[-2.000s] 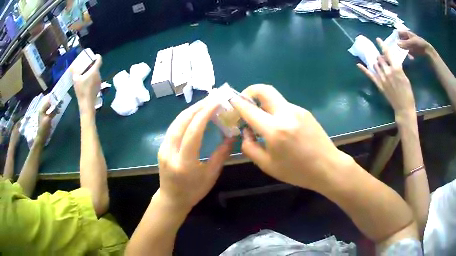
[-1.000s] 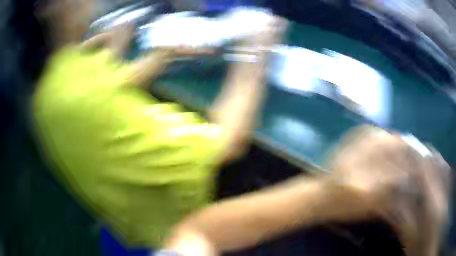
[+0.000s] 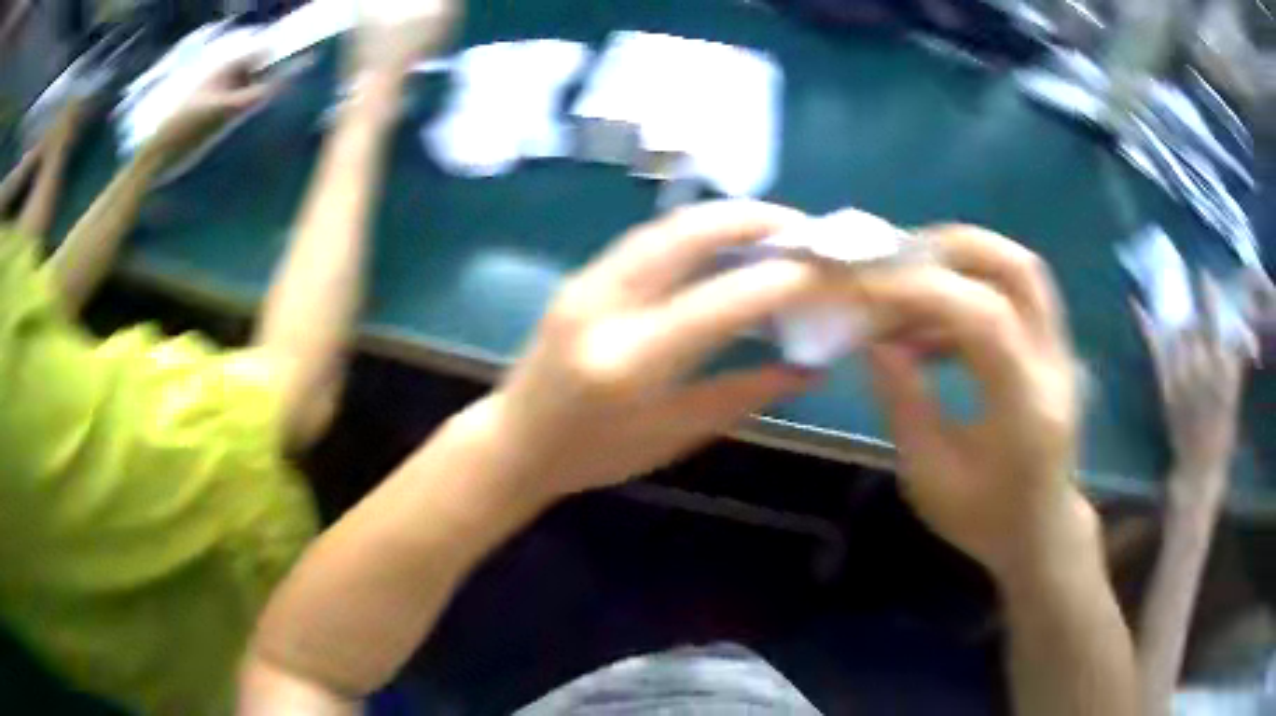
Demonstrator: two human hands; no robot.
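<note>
A white carton (image 3: pixel 823 330) is held end-on between my two hands above the table's front edge, with a white part also showing on top between the fingers. The picture is blurred and most of the carton is hidden by fingers. My left hand (image 3: pixel 672 343) grips it from the left, thumb below. My right hand (image 3: pixel 980 350) has its fingertips on it from the right.
On the green table (image 3: pixel 896 126) lie white cartons (image 3: pixel 686 98) and white wrapped bundles (image 3: pixel 504 105). A worker in a yellow shirt (image 3: pixel 126 476) handles white items at left. Another worker's hand (image 3: pixel 1201 371) holds white material at right. Papers (image 3: pixel 1161 140) lie far right.
The view swung left, then back, with blur. Both my hands are still together at the white carton, now right of the picture's middle. Compared with two seconds ago, the fingers lie more across its top.
</note>
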